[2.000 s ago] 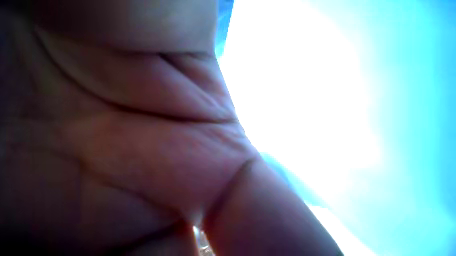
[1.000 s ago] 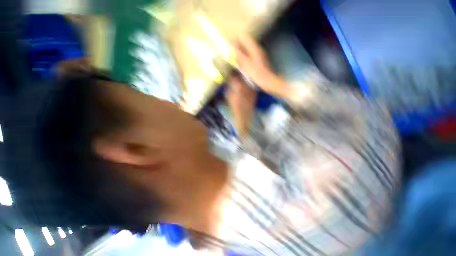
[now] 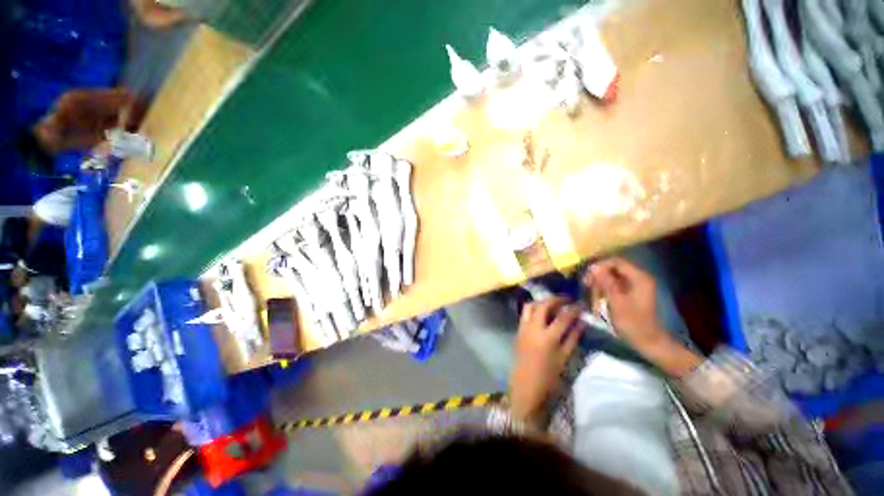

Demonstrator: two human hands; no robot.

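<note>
My left hand point(image 3: 545, 341) holds a grey-white stem part point(image 3: 593, 323) near the bench edge, its outline blurred and partly hidden by the fingers. My right hand point(image 3: 625, 295) is just to the right, its fingers pinching a thin pale applicator stick point(image 3: 605, 311) close to the stem. Two yellow masking tape strips point(image 3: 559, 242) run to the bench edge point(image 3: 669, 208) in front of the hands. A small whitish spot point(image 3: 524, 236) lies between them.
Stem parts point(image 3: 359, 247) lie in a row at left, more point(image 3: 800, 77) at far right. A phone point(image 3: 282, 326) is at left. White bottles point(image 3: 465, 74) stand at the back. A blue-rimmed bin point(image 3: 725, 281) is at right. Dark hair point(image 3: 494, 470) shows at the bottom.
The close skin filling the view is gone. The blurred side view of a head has given way to a higher view over the bench, with the head now at the bottom edge.
</note>
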